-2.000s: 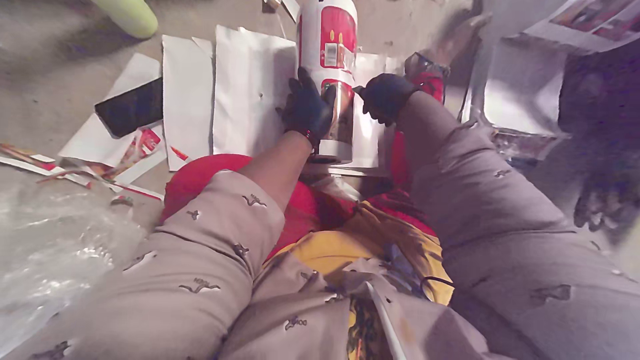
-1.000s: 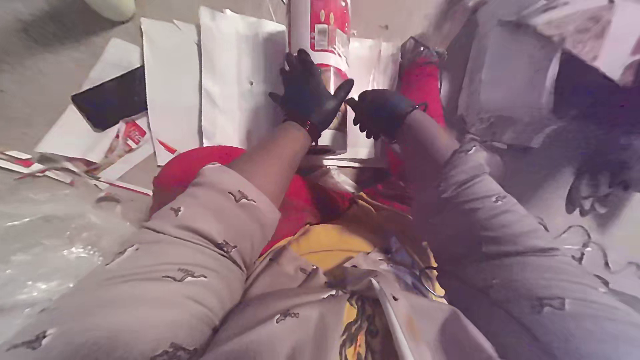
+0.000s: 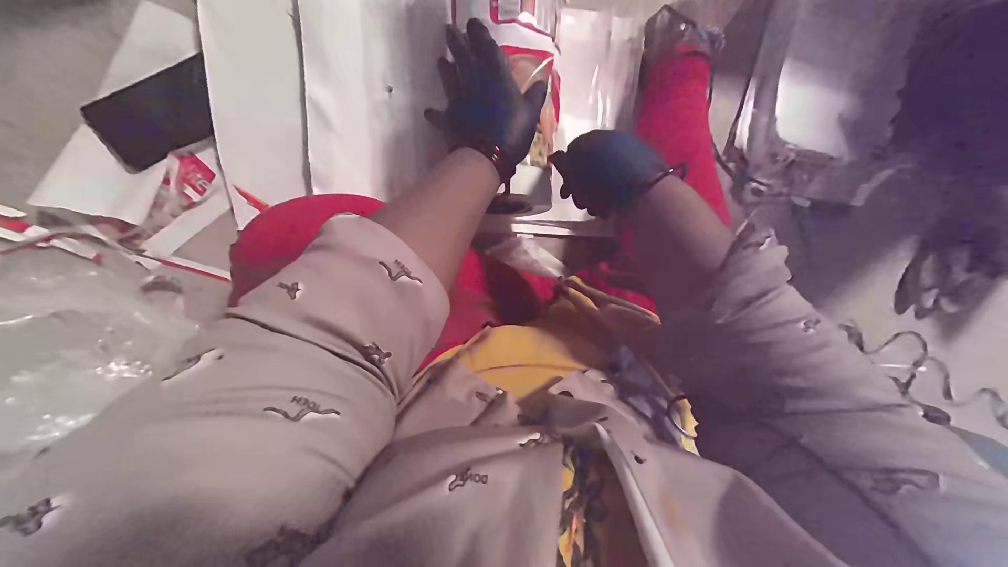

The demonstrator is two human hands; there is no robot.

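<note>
A white cylinder with red printed panels lies lengthwise at top centre, over white sheets or boards. My left hand, in a dark glove, rests on its left side with the fingers spread and pointing away from me. My right hand, gloved as well, is curled just right of the cylinder's near end. Something small may be between its thumb and fingers; this cannot be told. The cylinder's far end is out of the frame.
A dark flat rectangular object lies on white sheets at the left, near a red printed scrap. Clear plastic fills the lower left. Dark gloves and a thin cord lie at the right.
My left hand has gone from lying around the cylinder to resting on it with spread fingers. The right hand stays curled beside the cylinder's right side.
</note>
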